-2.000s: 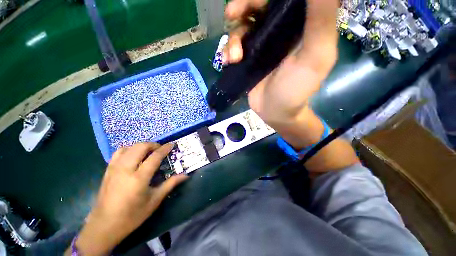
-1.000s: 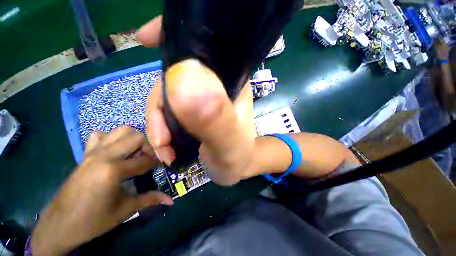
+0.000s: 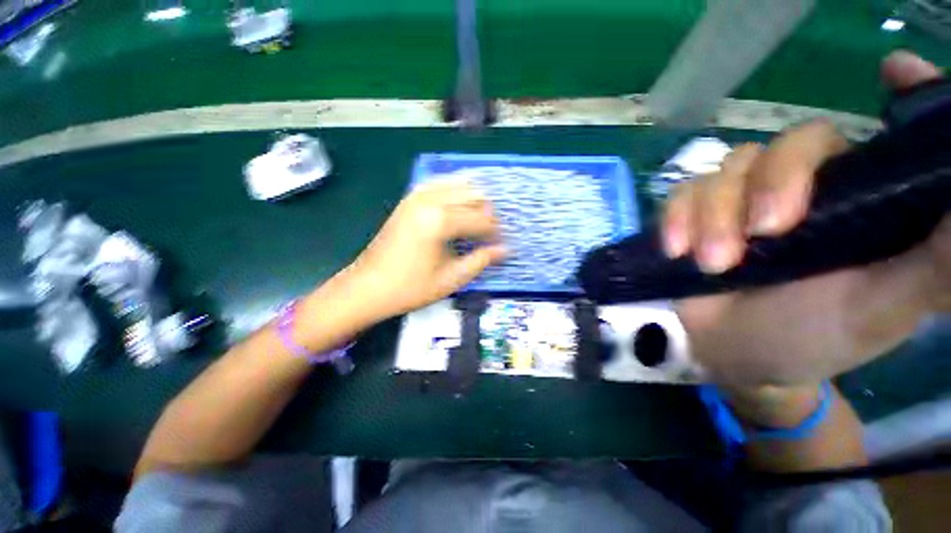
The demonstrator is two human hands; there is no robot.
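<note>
The light-blue screw tray [image 3: 629,198] holds many tiny silver screws. My left hand [image 3: 438,245] is over the tray's left part, fingers bent down at the screws; whether it pinches a screw cannot be told. My right hand [image 3: 772,239] is shut on the black electric screwdriver [image 3: 855,203], whose tip end points left at the tray's front right corner. The white fixture [image 3: 425,338] lies in front of the tray. A circuit board [image 3: 521,338] sits in it between two black straps. A dark round hole shows to the right of the board.
A white plug housing [image 3: 288,169] stands left of the tray, and a blurred white unit [image 3: 697,158] behind its right side. Several blurred white units [image 3: 104,271] lie at far left. Behind runs the green conveyor [image 3: 344,62] with a metal post [image 3: 468,62] and a unit on it.
The view has swung left and levelled. My left hand has left the board and moved to the screw tray. My right hand has moved the screwdriver off the board to the right.
</note>
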